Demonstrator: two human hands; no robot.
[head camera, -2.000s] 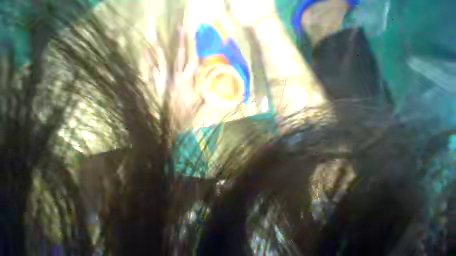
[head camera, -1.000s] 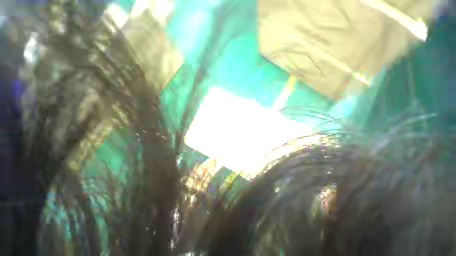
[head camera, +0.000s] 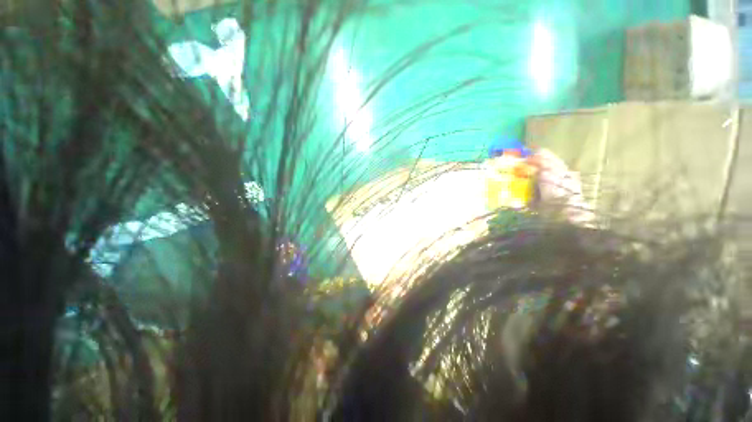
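Strands of dark hair cover much of the head view and blur it. A pale tan carton (head camera: 420, 210), overexposed, lies in the middle. The orange-yellow tape dispenser (head camera: 509, 183) with a bit of blue is at the carton's right end. My right hand (head camera: 562, 183) is at the dispenser's right side and appears closed around it. The contact between dispenser and carton is too blurred to tell. My left hand is not visible; hair hides the lower part of the view.
Larger tan cardboard (head camera: 660, 152) stands at the right, with a brown and white box (head camera: 660, 62) behind it. A green surface (head camera: 437, 66) with bright reflections spans the back. White crumpled material (head camera: 223, 62) lies at the upper left.
The view has shifted. The dispenser, seen near the upper middle two seconds ago and not visible one second ago, now shows right of centre in a hand. Large cardboard now shows at the right.
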